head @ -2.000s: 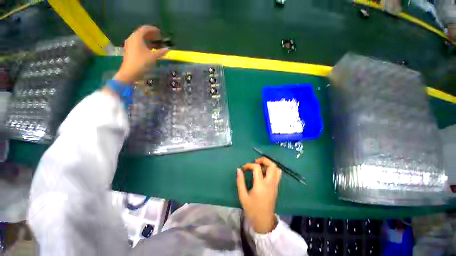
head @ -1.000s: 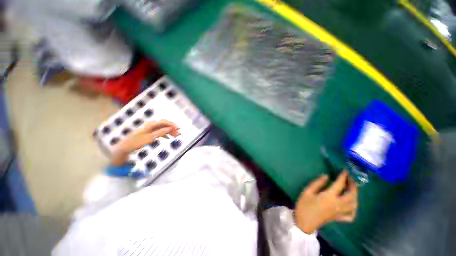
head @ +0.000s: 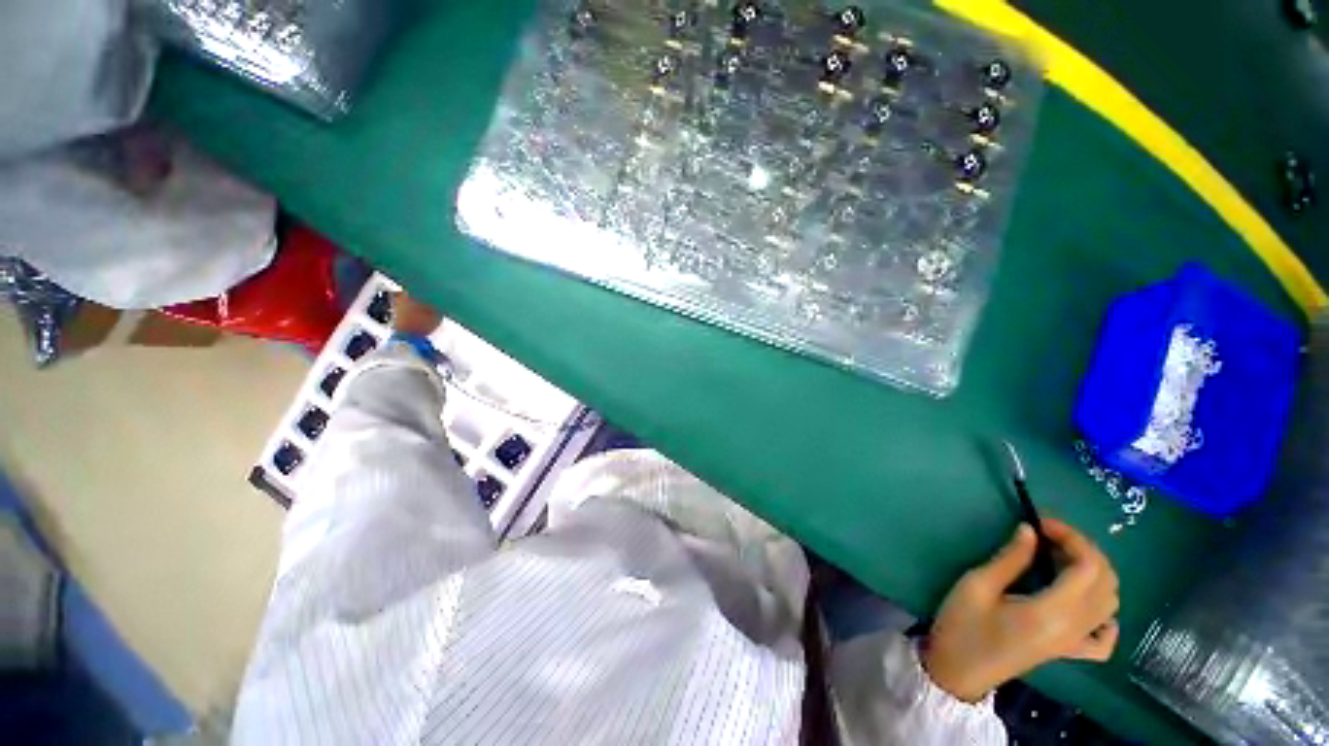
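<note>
My left hand [head: 414, 315] is over the upper end of the white tray [head: 503, 382], mostly hidden by my sleeve; its fingers cannot be made out. The tray, below the bench edge, holds black housings [head: 314, 424]. A blue wrist band [head: 420, 347] shows at that wrist. My right hand [head: 1029, 612] is on the green mat at the right. It holds dark tweezers [head: 1029, 506] between thumb and fingers, with the pale end pointing up and away. The clear blister tray [head: 729, 219] lies flat on the mat, with small dark and gold parts mostly in its far rows.
A blue bin [head: 1256, 394] with small white fittings [head: 1178, 397] stands at the right, and a few fittings [head: 1130, 503] lie beside it. Stacked clear trays [head: 1239, 670] are at the lower right. Another clear tray [head: 277, 44] is at the upper left. Another person's sleeve [head: 131, 219] is at the left.
My left hand has moved from the middle of the white tray to its upper end. My right hand now holds the tweezers clearly. The view has shifted, and the blister tray appears nearer.
</note>
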